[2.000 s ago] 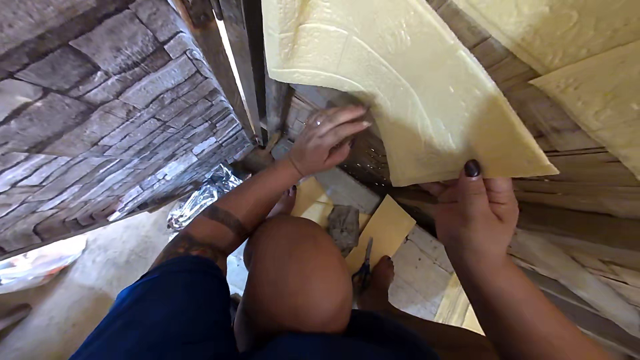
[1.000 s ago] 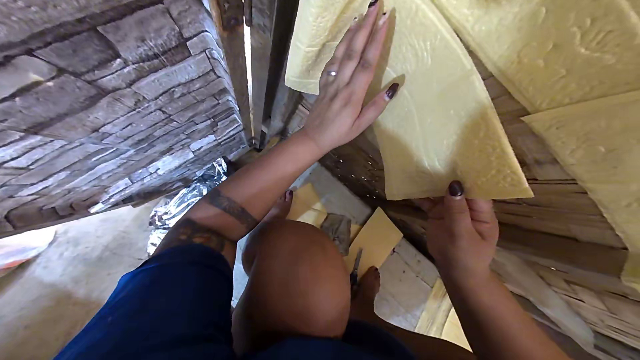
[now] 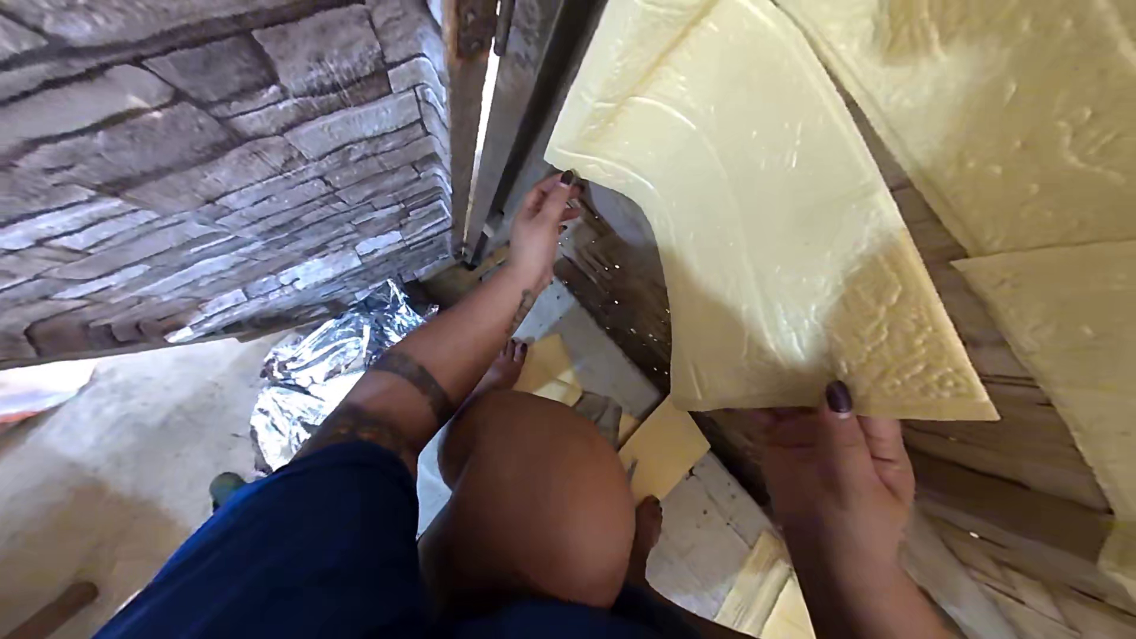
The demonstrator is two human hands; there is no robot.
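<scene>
A pale yellow embossed sheet (image 3: 754,222) with a curved cut-out on its left side hangs against the wood-patterned wall. My right hand (image 3: 839,453) grips its bottom edge, thumb in front and fingers behind. My left hand (image 3: 546,217) is at the sheet's lower left corner, thumb and fingers pinching its edge. More yellow sheets (image 3: 1021,115) cover the wall at the upper right. On the floor by my foot lies a yellow piece (image 3: 666,448), with part of a dark tool on it, mostly hidden by my knee.
A stone-patterned panel (image 3: 222,151) stands at the left, beside a wooden post (image 3: 470,106). Crumpled silver foil (image 3: 328,355) lies on the floor below it. More yellow pieces (image 3: 763,586) lie near the bottom. The wood-patterned wall (image 3: 976,355) rises at the right.
My left hand, flat on the sheet's face one second ago, has moved down and left to the corner of its edge. My right hand still grips the bottom edge.
</scene>
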